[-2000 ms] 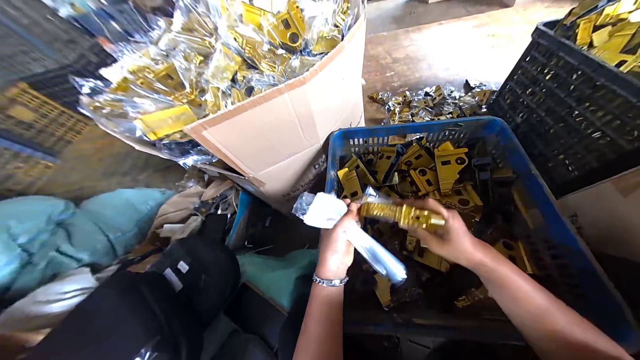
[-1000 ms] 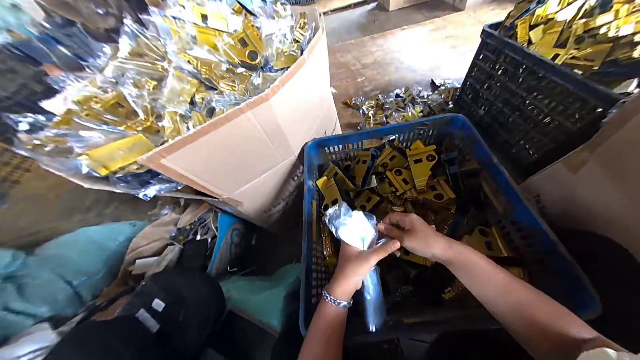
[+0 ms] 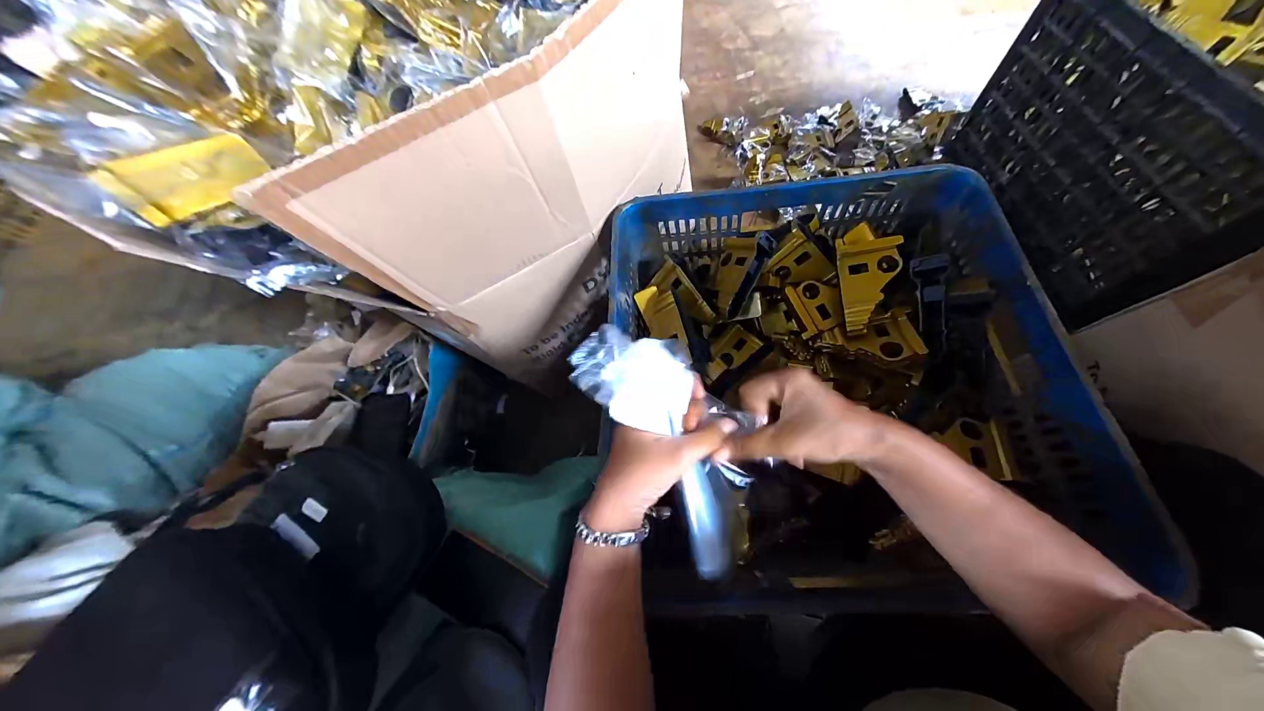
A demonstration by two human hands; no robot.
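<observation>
My left hand (image 3: 657, 454), with a metal bracelet at the wrist, is closed around a bundle of clear plastic bags (image 3: 703, 518). White material shows at the bundle's top and a long clear end hangs below. Close beside it, my right hand (image 3: 805, 420) pinches crinkled clear film against the left fingers. Both hands are over a blue plastic crate (image 3: 1047, 365), which holds many gold-coloured parts (image 3: 864, 272) with holes and some black parts (image 3: 930, 286). Whether a gold part is inside the film between my hands cannot be told.
To the left stands an open cardboard box (image 3: 474, 197) full of bagged gold parts (image 3: 183, 178). A black plastic crate (image 3: 1116, 158) is at the right. Small wrapped pieces (image 3: 839, 138) lie on the floor behind the blue crate. Teal sacks (image 3: 128, 425) and a black bag-like item (image 3: 346, 513) are at lower left.
Two seconds ago my right hand held a gold part beside the plastic bundle; now no gold part shows in it and it pinches film. My left hand has kept the bundle.
</observation>
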